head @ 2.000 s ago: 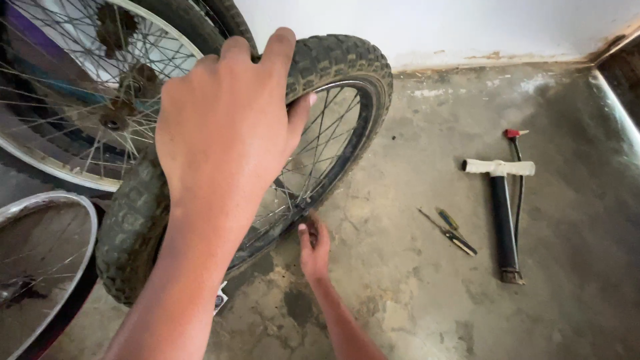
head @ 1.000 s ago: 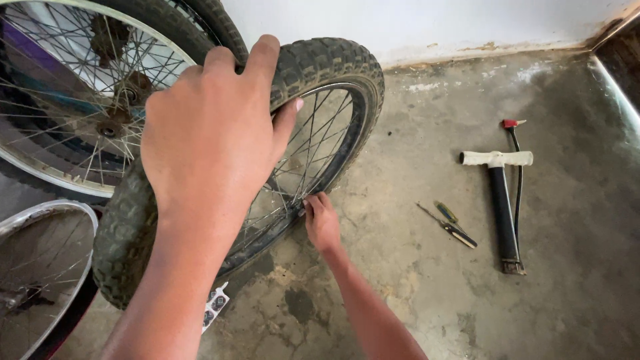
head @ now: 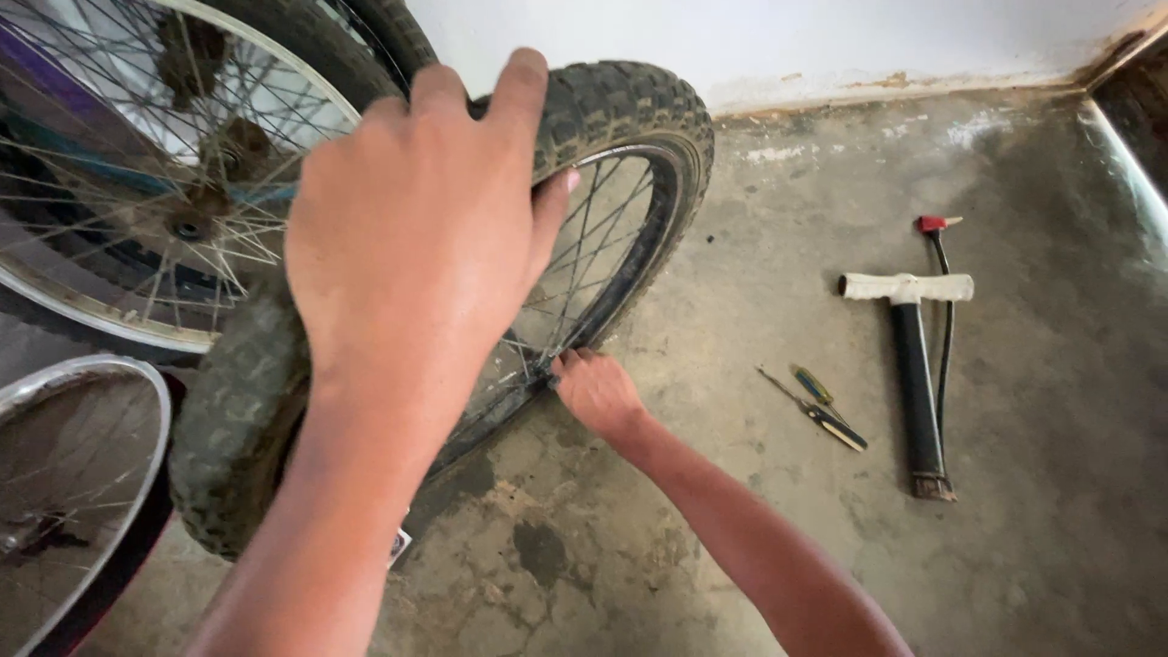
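A bicycle wheel with a knobby black tyre [head: 630,109] stands tilted on the concrete floor. Over its upper part lies my left hand [head: 424,210], thumb at the inner side and fingers across the tread, gripping the tyre. Lower down, the fingers of my right hand [head: 598,388] are closed at the inner edge of the black rim [head: 662,205], near the spokes. What exactly they pinch there is hidden. My left forearm covers part of the wheel.
Other spoked wheels [head: 119,333] lean at the upper left, with a bare silver rim [head: 151,456] below them. At right on the floor lie a hand pump [head: 917,392] with a pale T-handle, a screwdriver [head: 812,385] and a dark-handled tool [head: 835,427]. A white wall [head: 821,41] rises behind.
My right hand has moved up from below the rim to its inner edge, and its fingers have closed there. My left hand stays on the tyre.
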